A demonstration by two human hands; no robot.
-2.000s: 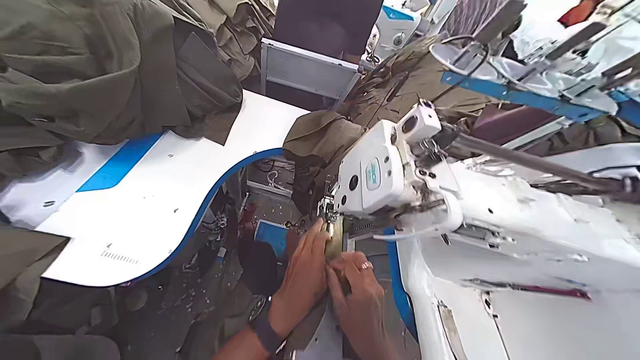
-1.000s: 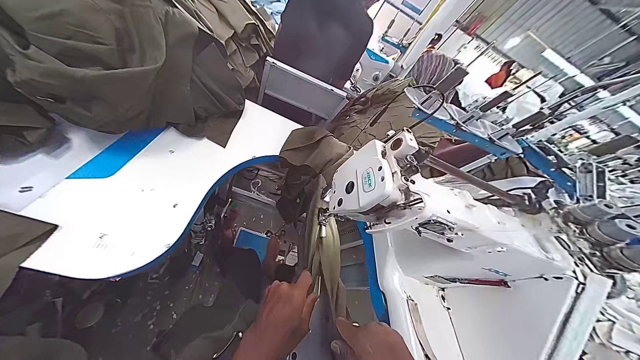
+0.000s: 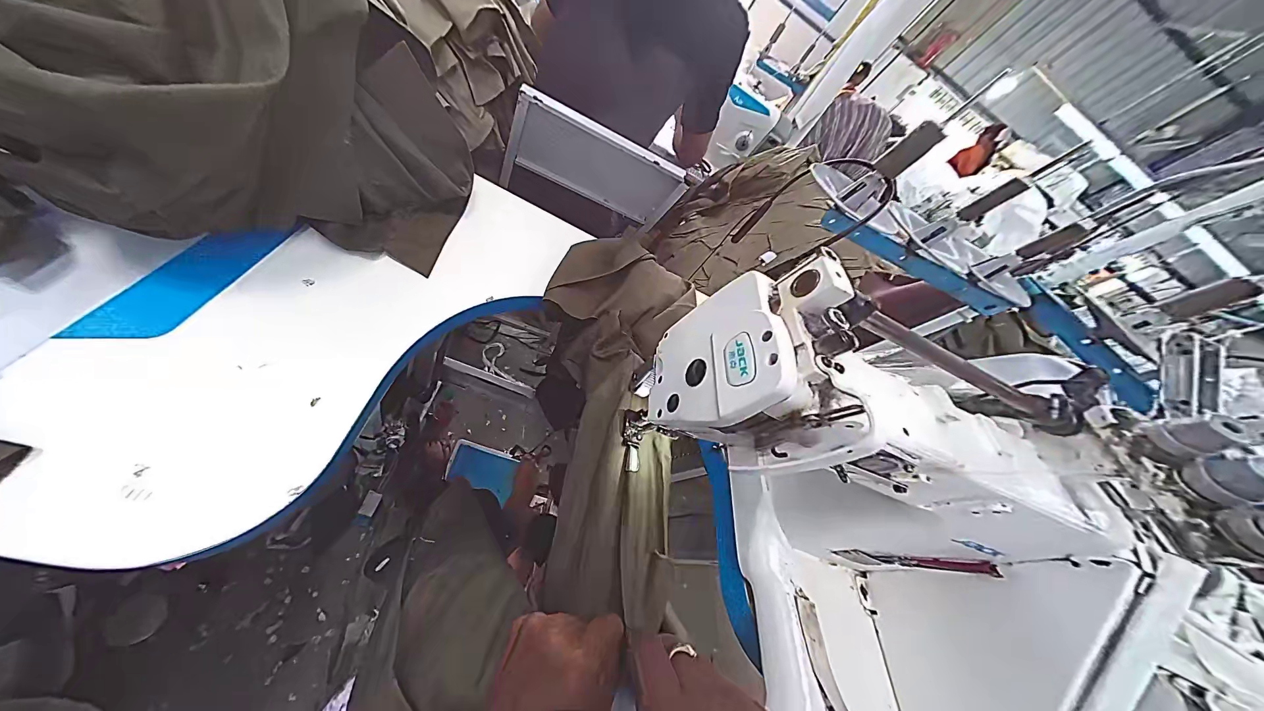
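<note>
Olive-green fabric (image 3: 592, 494) hangs from a white Jack sewing machine (image 3: 726, 355) down toward me, lit beneath the presser foot (image 3: 632, 439). At the bottom of the view my left hand (image 3: 558, 657) is closed on the fabric's lower left part. Close beside it on the right, my right hand (image 3: 686, 676), with a ring on one finger, grips the fabric's other edge. Both hands are well below the presser foot, and their fingertips are partly hidden by the folds and the frame's edge.
A white table (image 3: 296, 395) with a blue edge curves along the left, under a heap of olive garments (image 3: 197, 118). A co-worker (image 3: 642, 69) sits beyond a metal-framed panel (image 3: 592, 148). Thread cones (image 3: 1200, 434) stand at the right. A blue pedal (image 3: 484, 472) lies below.
Both hands have moved down, away from the presser foot, and a longer stretch of fabric now shows between them and the machine. The view has tilted up somewhat.
</note>
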